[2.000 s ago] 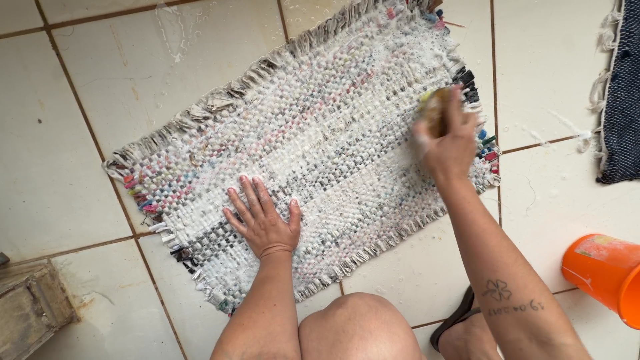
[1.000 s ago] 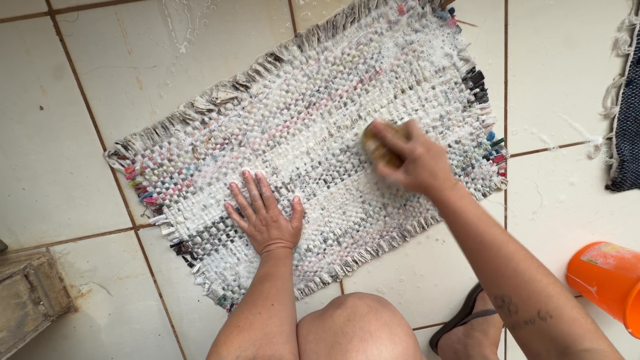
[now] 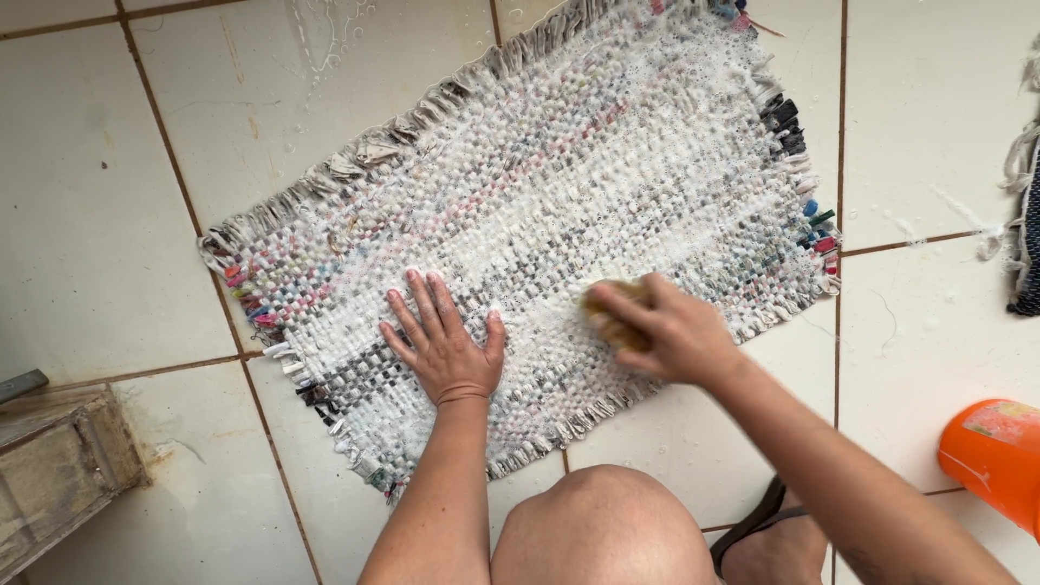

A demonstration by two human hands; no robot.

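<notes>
A woven rag rug [image 3: 569, 187] with fringed edges lies aslant on the tiled floor, covered in white suds. My left hand [image 3: 447, 349] rests flat on its lower left part, fingers spread, holding nothing. To the right of it, my right hand [image 3: 674, 329] grips a brush [image 3: 619, 315], yellowish brown and blurred, against the rug's lower middle. The fingers and the blur hide part of the brush, and its bristles cannot be made out.
An orange plastic bucket [image 3: 995, 463] is at the lower right, near my sandalled foot [image 3: 772, 536]. A dark blue fringed rug [image 3: 1030, 236] reaches in at the right edge. At the lower left is a worn, dirty box-like object [image 3: 65, 467]. Suds wet the floor tiles [image 3: 918, 146].
My right hand has moved with the brush from the rug's right side, leftward and down to its lower middle. My left hand has stayed in place on the rug.
</notes>
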